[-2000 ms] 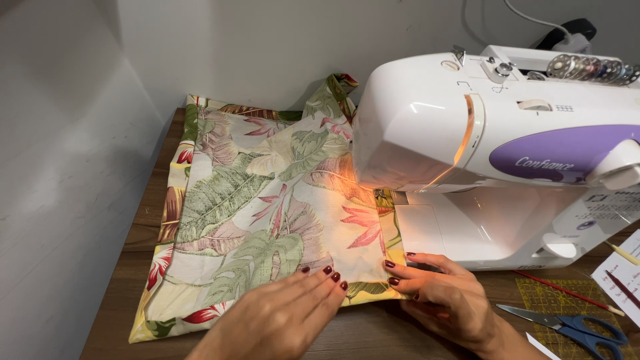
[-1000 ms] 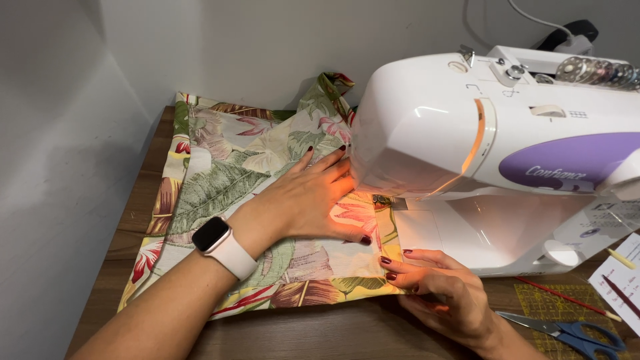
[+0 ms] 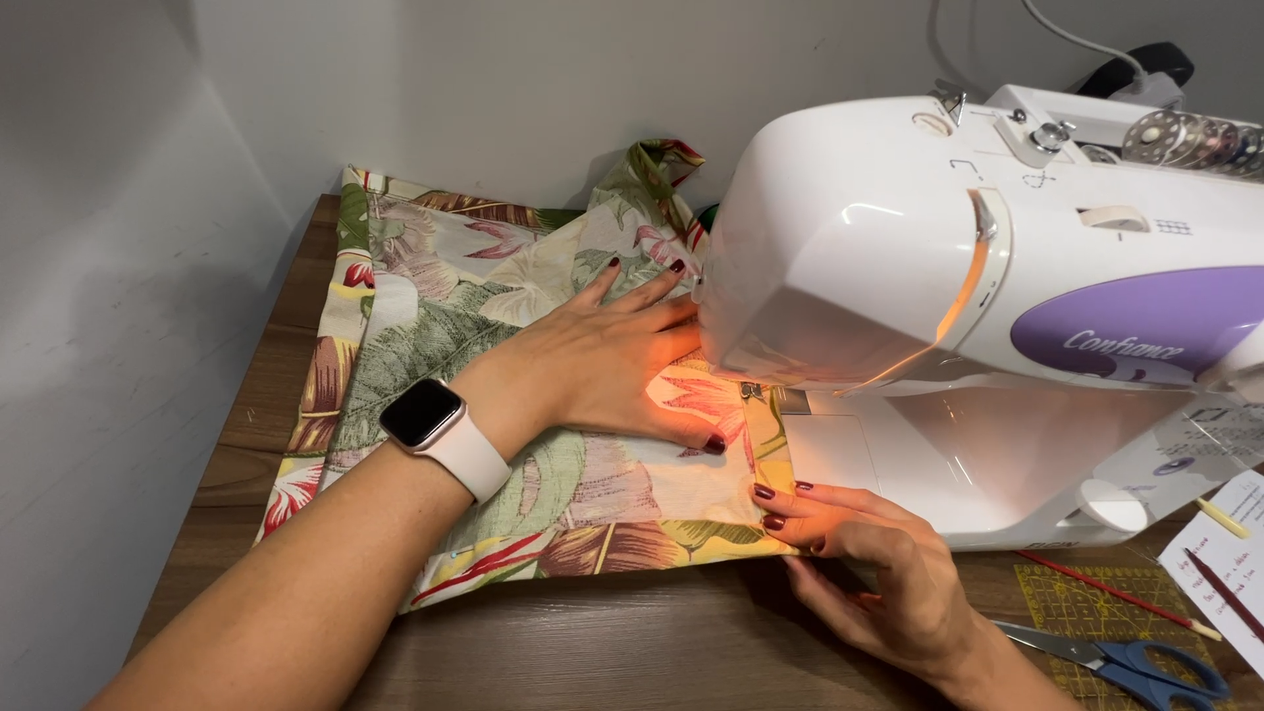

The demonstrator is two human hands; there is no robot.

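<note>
A floral printed fabric (image 3: 425,326) with folded edges lies under the head of a white and purple sewing machine (image 3: 849,247). My left hand (image 3: 602,365), with a watch on its wrist, rests flat on the cloth with fingers spread, left of the presser foot (image 3: 752,391). The foot sits at the folded right hem (image 3: 770,434); the needle is hidden by the machine head. My right hand (image 3: 869,563) pinches the near right corner of the cloth, thumb below and fingertips on top. The machine's lamp lights the cloth by the foot.
Blue-handled scissors (image 3: 1116,662) lie at the lower right on a yellow gridded ruler (image 3: 1096,602), beside a thin red stick (image 3: 1116,591). Handwritten paper (image 3: 1224,553) is at the right edge. Bobbins (image 3: 1175,138) stand on the machine. A grey wall (image 3: 494,89) rises behind the wooden table (image 3: 553,652).
My left hand has moved from the near edge of the fabric up to beside the presser foot, its fingers now spread. My right hand stays at the near right corner.
</note>
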